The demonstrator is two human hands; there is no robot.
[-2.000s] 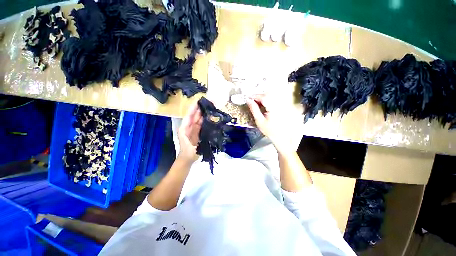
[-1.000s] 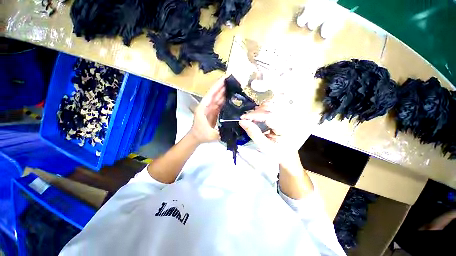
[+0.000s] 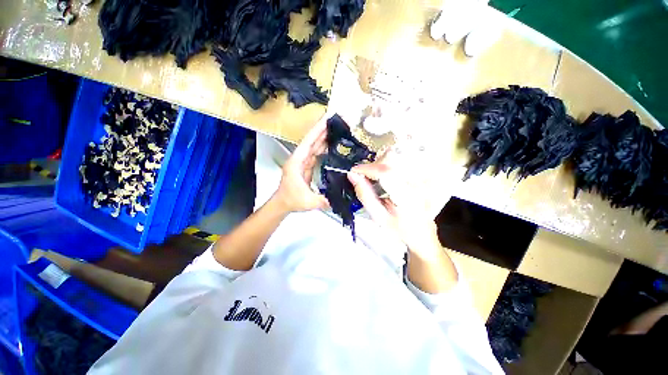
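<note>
My left hand (image 3: pixel 299 174) holds a black moulded part (image 3: pixel 340 192) with jagged ends hanging down, just off the bench's near edge. A tan patch (image 3: pixel 343 149) shows in the part's opening. My right hand (image 3: pixel 373 192) holds a thin pale stick (image 3: pixel 336 170) between thumb and fingers, its tip at the part's surface. A small round white dish (image 3: pixel 377 123) stands on the bench beyond my hands, partly washed out by glare.
Black parts lie in a heap (image 3: pixel 256 33) at the left and a row (image 3: pixel 518 132) at the right. White bottles (image 3: pixel 454 31) are near the green belt (image 3: pixel 622 44). Below are a blue crate (image 3: pixel 157 198) of black-and-tan parts and a carton (image 3: pixel 575 260). A person's arm (image 3: pixel 644 320) shows at the right edge.
My right hand has moved from the dish to the black part, bringing the stick against it. The view has tilted and shifted. Since one second ago little has changed except slight hand movement.
</note>
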